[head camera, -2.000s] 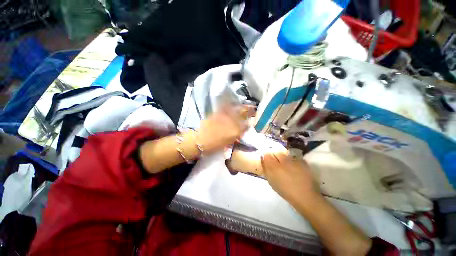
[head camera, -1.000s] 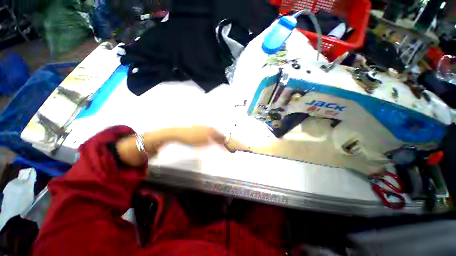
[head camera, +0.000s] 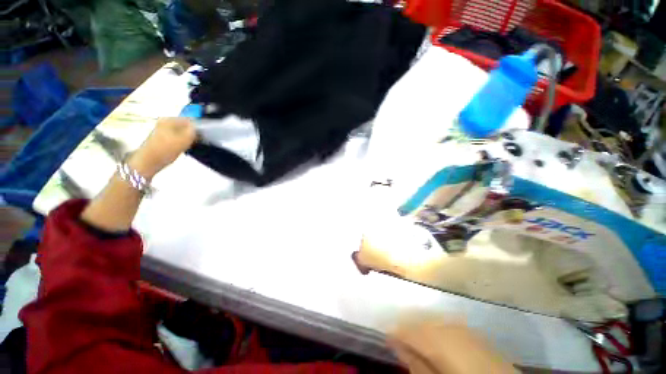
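My left hand (head camera: 165, 143), with a bracelet at the wrist, is at the left part of the table. Its fingers are closed on the edge of a black and white garment (head camera: 307, 80) heaped at the back of the table. A white part of the garment (head camera: 232, 136) stretches right from the fingers. My right hand (head camera: 445, 349) is blurred at the table's front edge, partly cut off by the frame; I cannot tell if it holds anything. The white JACK sewing machine (head camera: 504, 266) stands at the right, with strong glare near its needle.
A red plastic basket (head camera: 584, 55) with dark cloth stands behind the machine. A bright blue object (head camera: 499, 95) is above the machine head. Red-handled scissors (head camera: 612, 350) lie at the lower right. A blue basket (head camera: 55, 139) is beyond the table's left end.
The white and striped pieces on the left of the table are gone since the oldest frame. My left hand has moved left and back to the garment. My right hand has come into view at the front edge.
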